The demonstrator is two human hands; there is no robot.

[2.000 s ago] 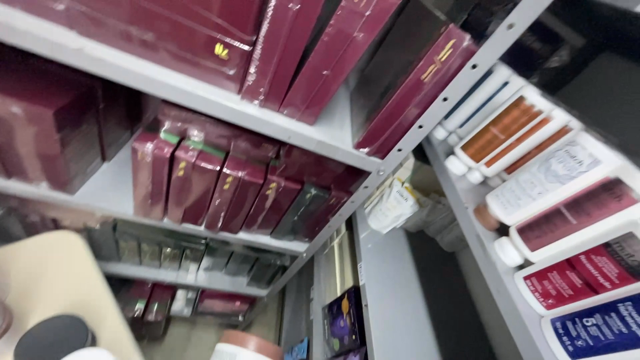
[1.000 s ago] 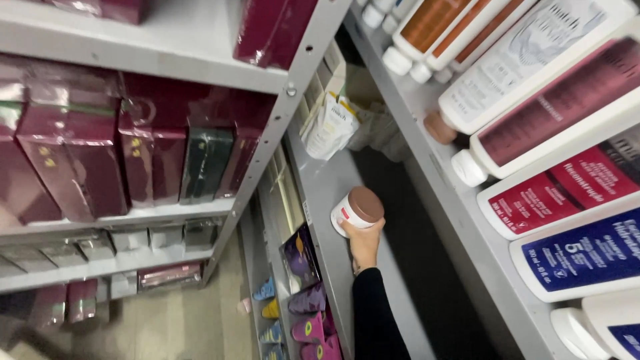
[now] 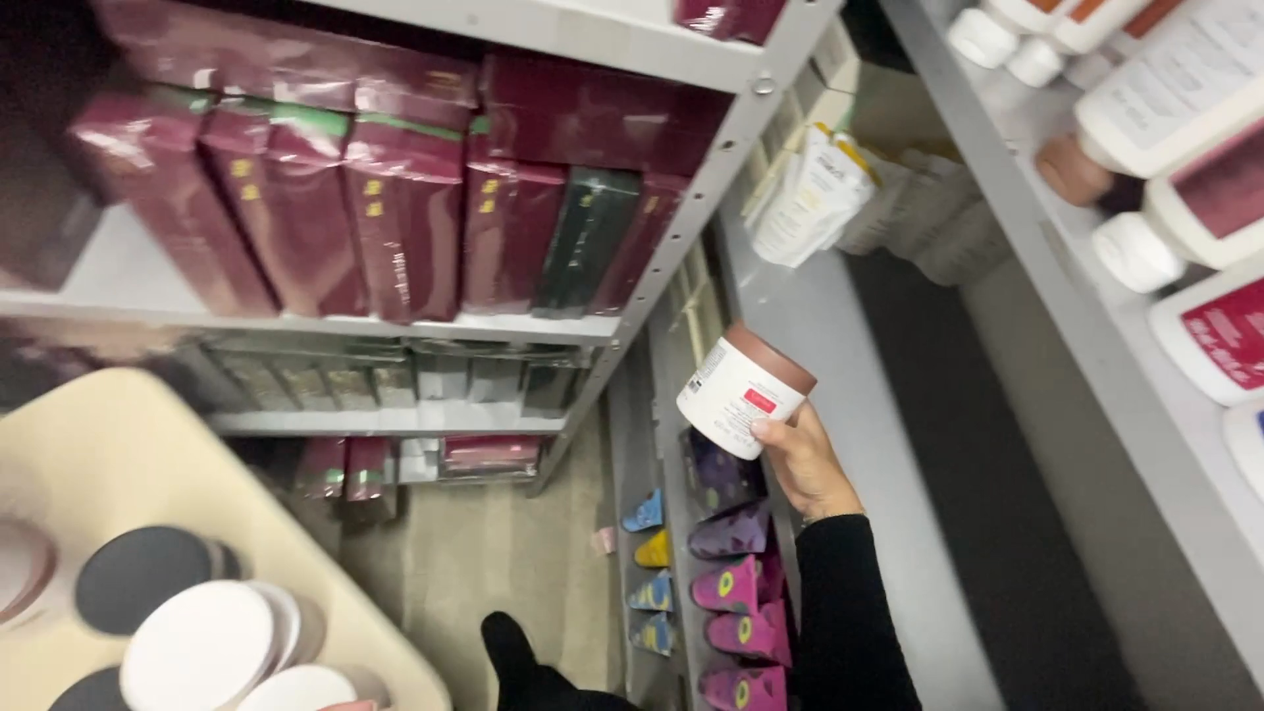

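Observation:
My right hand (image 3: 805, 464), in a black sleeve, grips a white jar with a brown lid (image 3: 748, 390). The jar is tilted, its label side toward me, above the edge of the grey metal shelf at the right. White pouches with yellow tops (image 3: 815, 197) stand on that shelf beyond the jar. My left hand is not in view. At the lower left is a beige tray (image 3: 128, 425) with several jars in it, among them a black-lidded one (image 3: 143, 578) and a white-lidded one (image 3: 197, 642).
Wrapped maroon boxes (image 3: 405, 227) fill the metal shelves at the left. Large white bottles (image 3: 1165, 99) line the upper right shelf. Colourful tubes (image 3: 726, 588) stand low beside the right shelf. A black shoe (image 3: 509, 642) shows on the floor (image 3: 474, 543).
My right hand has lifted the jar from over the grey shelf and brought it left, toward the shelf's edge. The tray, out of view one second ago, shows again at the lower left.

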